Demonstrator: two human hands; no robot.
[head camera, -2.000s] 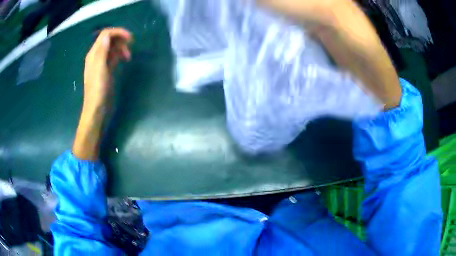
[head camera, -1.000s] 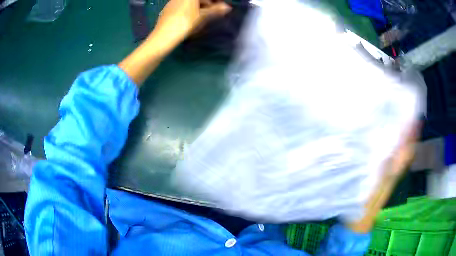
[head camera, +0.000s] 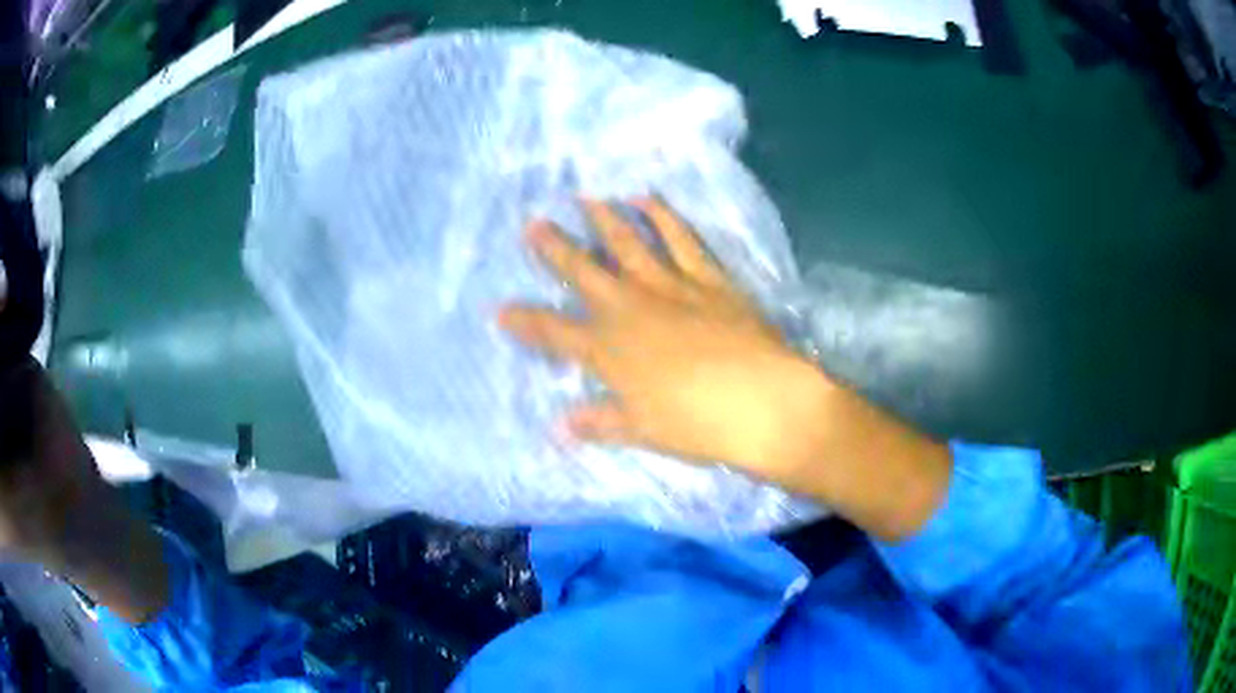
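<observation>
A large clear-silvery sheet or pouch of bubble wrap (head camera: 393, 176) lies spread on the dark green tabletop in front of me, its near edge over the table's front edge. My right hand (head camera: 664, 339) rests on it with the palm down and the fingers spread, holding nothing that shows. My left hand (head camera: 41, 474) is at the far left, dark, blurred and cut off by the edge; its fingers cannot be made out, nor whether it holds anything.
A pale notched metal plate (head camera: 895, 16) lies at the table's far edge, with dark parts (head camera: 1172, 95) at the far right. A small clear plastic bag (head camera: 197, 122) lies at the upper left. Black crates (head camera: 420, 582) are below; a green crate (head camera: 1206, 542) is at the lower right.
The bubble wrap has gone from my right side to lying flat at centre left. My right hand has moved from its edge onto its top. My left hand has moved from the upper middle to the far left.
</observation>
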